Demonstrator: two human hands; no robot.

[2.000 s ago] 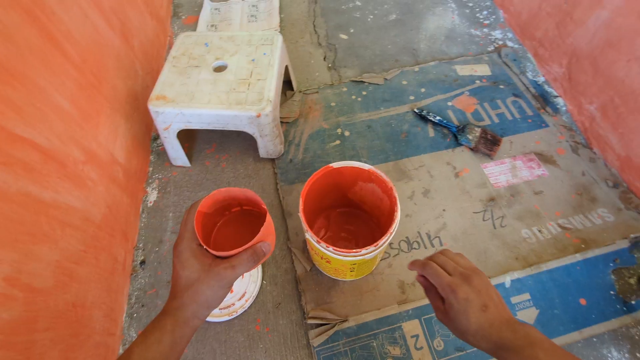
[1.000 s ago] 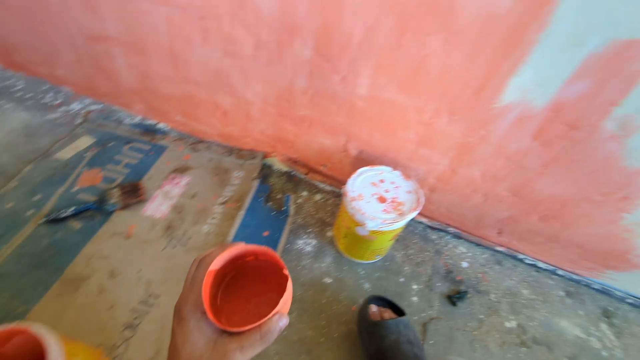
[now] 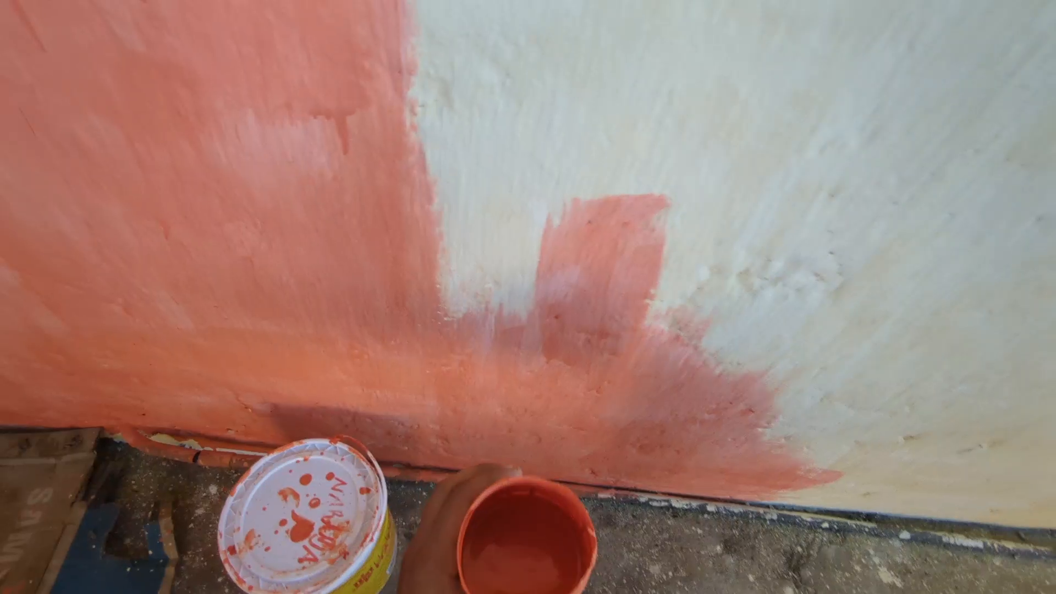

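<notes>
My left hand (image 3: 450, 528) comes in at the bottom of the head view, wrapped around a small cup of orange-red paint (image 3: 526, 536). The cup is upright enough to show liquid paint inside. Just left of this hand stands a yellow paint bucket (image 3: 375, 561) with a white lid (image 3: 304, 516) on it, spattered with paint and bearing writing. Behind both rises a wall, coral-painted (image 3: 206, 247) on the left and along the bottom, with a pale part (image 3: 784, 165) at the right. A short coral patch juts up into the pale part. My right hand is out of view.
Flattened cardboard (image 3: 41, 511) lies on the floor at the lower left, its edge near the wall. The rough concrete floor (image 3: 742, 549) runs along the foot of the wall at the lower right.
The view has swung right, from the stool, open paint bucket and brush to the partly painted wall. My left hand still holds the cup. My right hand, seen two seconds ago, is out of view.
</notes>
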